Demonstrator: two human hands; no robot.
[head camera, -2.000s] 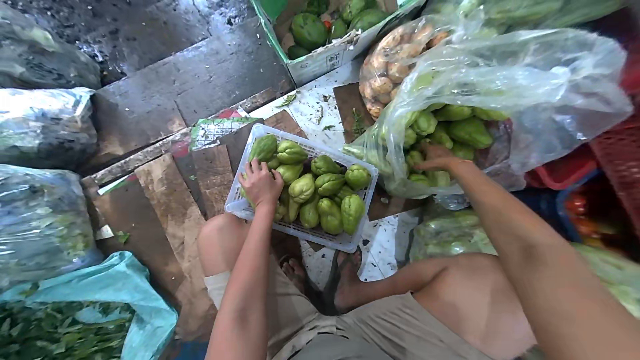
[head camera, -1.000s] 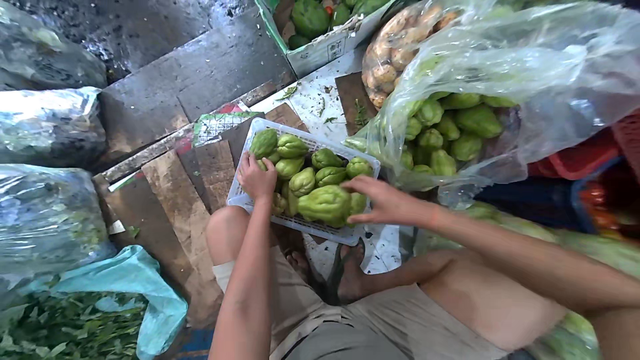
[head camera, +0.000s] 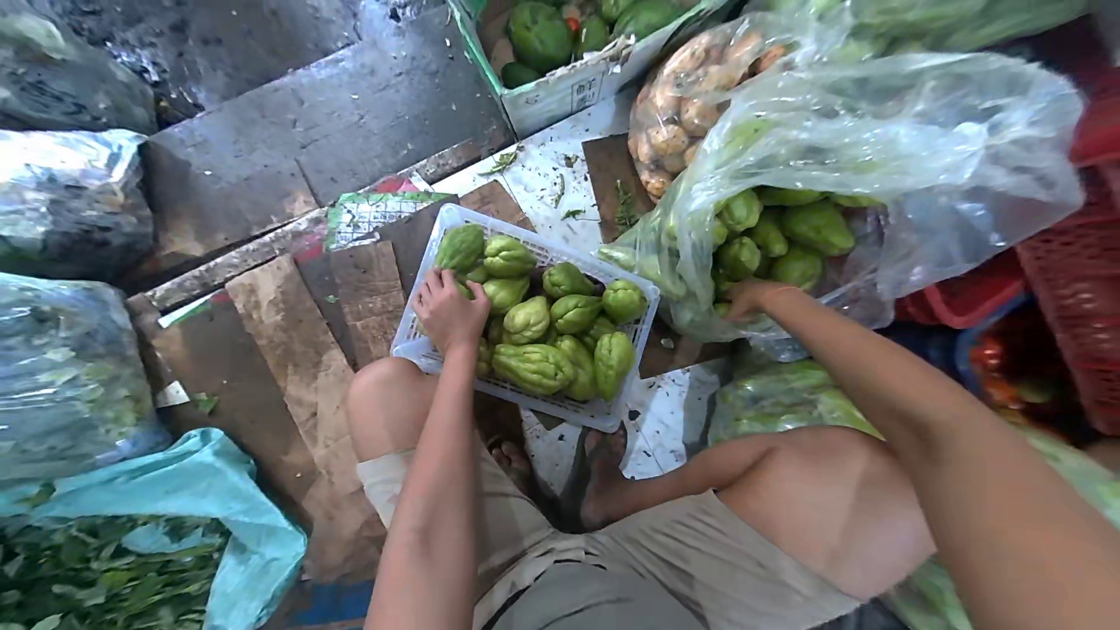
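A white plastic basket (head camera: 644, 357) between my knees holds several green chayotes (head camera: 527, 320). My left hand (head camera: 451, 308) rests at the basket's left side, its fingers on a chayote; whether it grips one I cannot tell. A large clear plastic bag (head camera: 927, 175) lies at the right with its mouth spread, and more chayotes (head camera: 792, 232) show inside. Into the lower edge of that bag mouth reaches my right hand (head camera: 754, 300), its fingers partly hidden among the chayotes.
Beyond the basket stand a green and white carton (head camera: 569, 101) of green vegetables and a bag of brownish produce (head camera: 678, 122). Filled plastic bags and a teal sack (head camera: 197, 490) of leaves line the left. Red crates (head camera: 1063, 289) stand at the right. Cardboard pieces (head camera: 289, 359) cover the floor.
A second ago my right hand was at a large chayote over the basket; that chayote now lies at the basket's front, and the hand is back in the bag. My left hand stays at the basket.
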